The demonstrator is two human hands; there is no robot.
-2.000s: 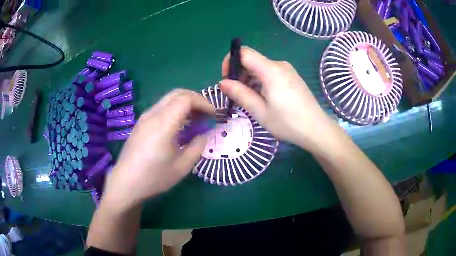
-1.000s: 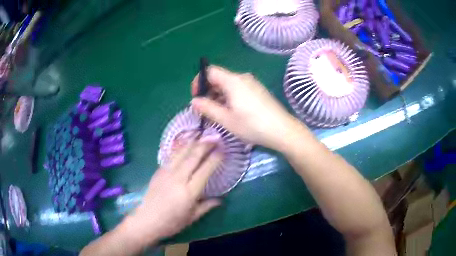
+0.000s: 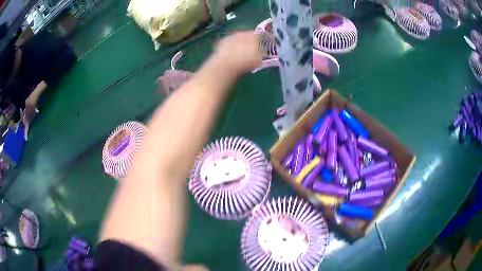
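Observation:
My left hand (image 3: 240, 52) is blurred at the top centre, at the end of the outstretched arm. It is beside a pale pink ribbed fan housing (image 3: 266, 38) partly behind the metal post; whether it grips it cannot be told. Two ribbed housings, one (image 3: 230, 177) above the other (image 3: 285, 238), lie near the front with centre plates up. Another housing (image 3: 120, 151), with a purple cell in its centre, lies left of the forearm, partly covered. A sliver of skin at the bottom edge may be my right hand (image 3: 194, 268); its fingers and the black tool are not visible.
An open brown carton (image 3: 388, 209) of loose purple and blue cells lies right of the housings. A speckled metal post (image 3: 294, 58) stands behind it. More housings (image 3: 335, 34) lie beyond, with a yellowish bag (image 3: 169, 18) at the back. A person's arm (image 3: 36, 95) shows far left.
The view has swung to the right and farther along the bench. My left hand has left the housing it was on and reaches far forward. My right hand with the black tool has dropped from clear view.

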